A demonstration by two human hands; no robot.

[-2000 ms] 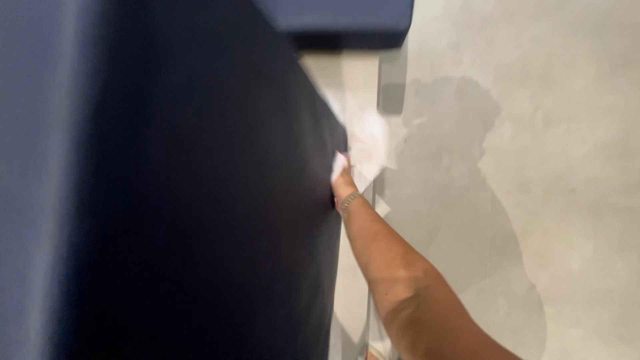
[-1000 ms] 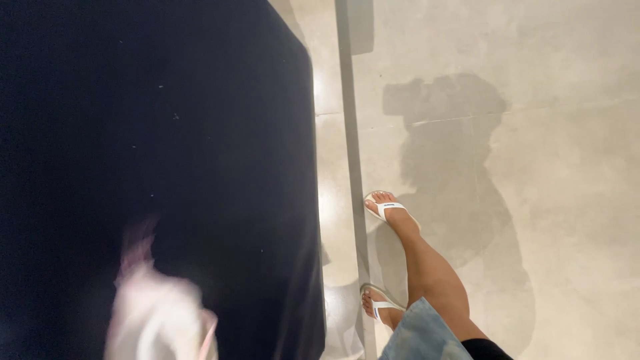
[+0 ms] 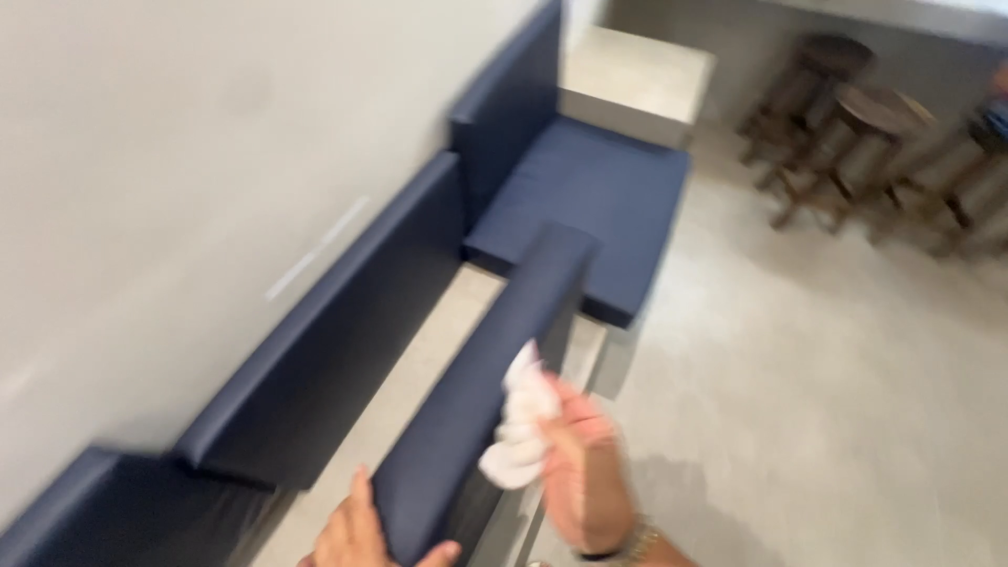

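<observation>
A dark blue upholstered seat cushion [image 3: 465, 386] stands on its edge on the pale bench base [image 3: 354, 461]. My left hand [image 3: 358, 528] grips its near end, fingers on one side and thumb on the other. Beside the cushion's right face, my right hand [image 3: 583, 465] holds a bunched white cloth [image 3: 524, 425]; blur hides whether the cloth touches the cushion. A bracelet circles my right wrist. Behind the upright cushion, another blue seat cushion [image 3: 591, 205] lies flat on the bench.
Blue backrest panels [image 3: 339, 339] line the pale wall [image 3: 197, 157] at left. A pale block [image 3: 638, 79] stands beyond the flat cushion. Several wooden stools [image 3: 882, 114] stand under a counter at upper right. Pale floor [image 3: 811, 394] runs along the right side.
The view has swung up along the bench. My left hand now shows on the cushion's near end. The white cloth, low over the dark surface a second ago, is now beside the upright cushion.
</observation>
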